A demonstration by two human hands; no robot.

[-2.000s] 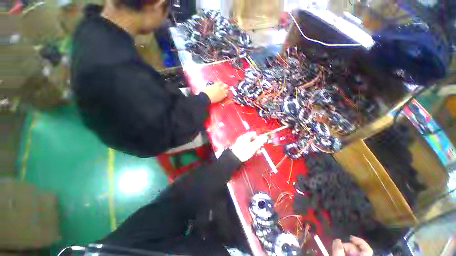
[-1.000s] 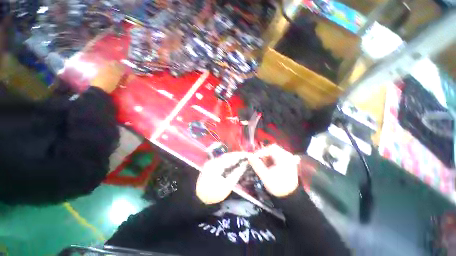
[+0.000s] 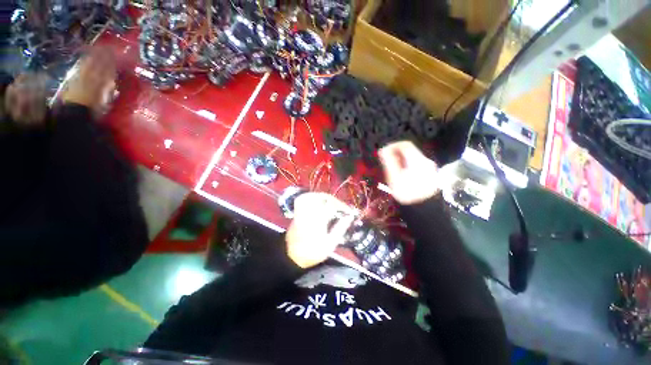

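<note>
My left hand [image 3: 314, 227] is at the table's near edge, fingers curled at the row of black-and-white wired ring units [image 3: 378, 249]; whether it grips one is unclear. My right hand [image 3: 408, 173] is at the near edge of the loose pile of small black parts [image 3: 371, 117]; its fingertips are blurred and I cannot tell if they hold a part. A single ring unit [image 3: 262, 169] lies on the red tabletop [image 3: 232, 167] left of my hands. Another ring unit [image 3: 289, 202] lies just left of my left hand. Thin orange-red wires rise between my hands.
A large heap of wired rings [image 3: 243, 43] covers the far side. An open carton of black parts [image 3: 400, 57] stands beyond the loose pile. A coworker's hands [image 3: 93, 78] are at left. A black gooseneck [image 3: 520, 260] and a white-and-black box [image 3: 503, 142] are at right.
The view has shifted towards my work area. My hands were close together one second ago; now my right hand is apart at the black pile and my left is by the ring row.
</note>
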